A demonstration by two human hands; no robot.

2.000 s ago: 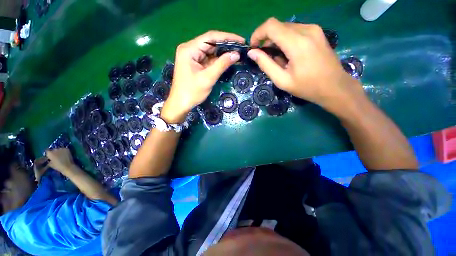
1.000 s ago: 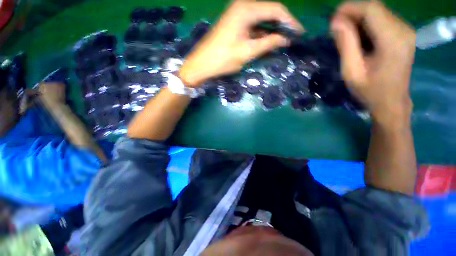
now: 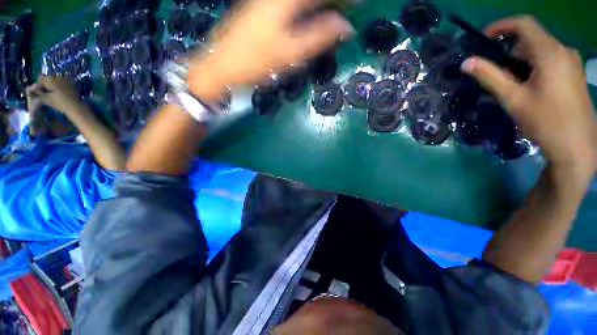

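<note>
Round black speaker-like discs [image 3: 386, 96] lie in a loose pile on the green bench [image 3: 327, 163], some overlapping. My left hand [image 3: 262, 49] is blurred at the upper middle, left of the pile. Something dark shows by its fingers near the top edge; whether it is held is unclear. My right hand [image 3: 546, 91] is over the right end of the pile, thumb and fingers around a dark, slim tool-like piece [image 3: 472, 34] that points up and left. Dark discs behind it blend with it.
More discs [image 3: 127, 62] stand in rows at the left, with shiny glare. A co-worker's blue sleeve [image 3: 52, 190] and hands are at the far left. A red bin [image 3: 569, 267] is below the bench at right, and red boxes [image 3: 39, 304] are at lower left.
My hands were together over the pile around a black disc and have moved apart, left hand leftward, right hand rightward. The view has shifted, and the white bottle at upper right is out of view.
</note>
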